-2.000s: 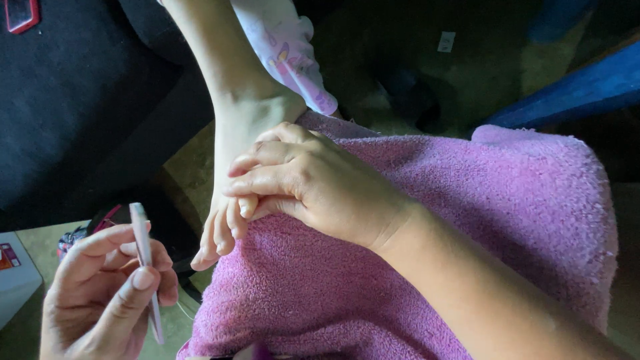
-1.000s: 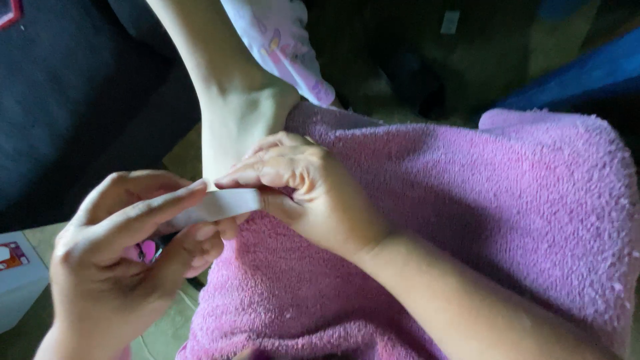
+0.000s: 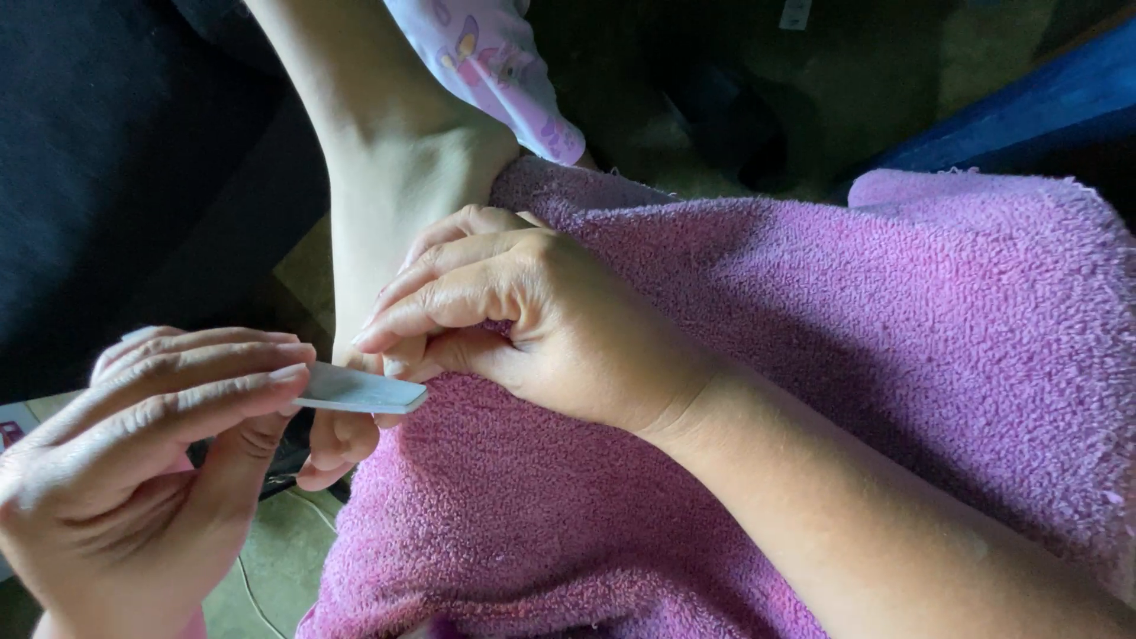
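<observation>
My left hand [image 3: 177,444] pinches a pale nail file [image 3: 359,389] between thumb and fingers, its free end lying over the toes. Another person's bare foot [image 3: 382,240] comes down from the top, its toes pointing toward the bottom left. My right hand [image 3: 541,319] grips one of the toes between thumb and fingers, the other fingers resting over the front of the foot. A pink terry towel [image 3: 799,355] lies under the foot's edge and under my right hand and forearm. Whether the file touches a nail cannot be told.
A dark upholstered surface [image 3: 133,177] fills the upper left. A patterned pale trouser cuff [image 3: 497,71] hangs beside the ankle. A blue bar [image 3: 1021,98] slants at the upper right, with a dark object [image 3: 728,124] on the floor. A thin cord [image 3: 253,595] runs at the lower left.
My left hand has brought the file from left of the foot over to the toes, then back a little to the left. My right hand stays at the toes, its fingers shifted.
</observation>
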